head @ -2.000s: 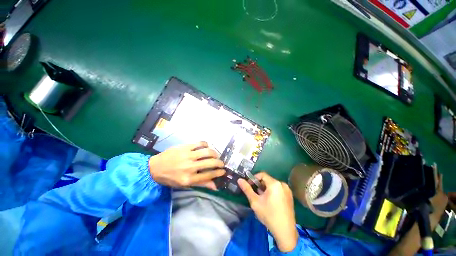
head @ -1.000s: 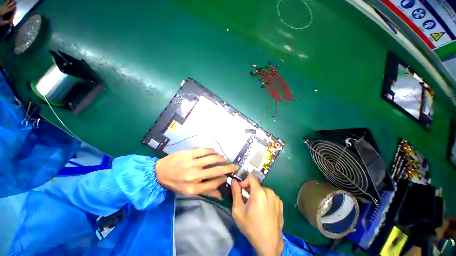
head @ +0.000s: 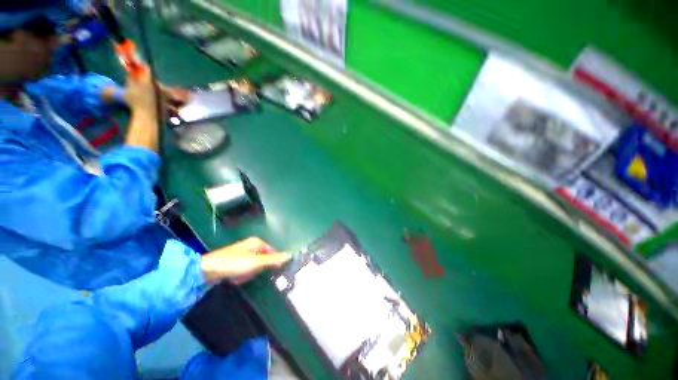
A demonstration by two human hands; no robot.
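The picture is blurred. The tablet unit (head: 334, 300), black-edged with a bright white centre and gold parts at its right end, lies on the green bench at lower centre. My left hand (head: 241, 261) is at its upper left corner, fingers together and pointing right; whether the fingertips grip the edge or something thin is not clear. My right hand is not in view. The solder spool (head: 229, 199) stands on its black bracket beyond my left hand. The red leaded components (head: 425, 256) lie in a pile behind the unit.
The fume fan (head: 502, 352) is cut off at the bottom edge. A waiting tablet (head: 609, 304) lies at far right. At left, a person in blue holds an orange screwdriver (head: 130, 58) over another tablet (head: 204, 105). A round grey disc (head: 201, 139) lies beyond the spool.
The view has swung left and up, showing the neighbour and panel. My left hand has moved from the unit's near edge to its left corner. My right hand has left the picture.
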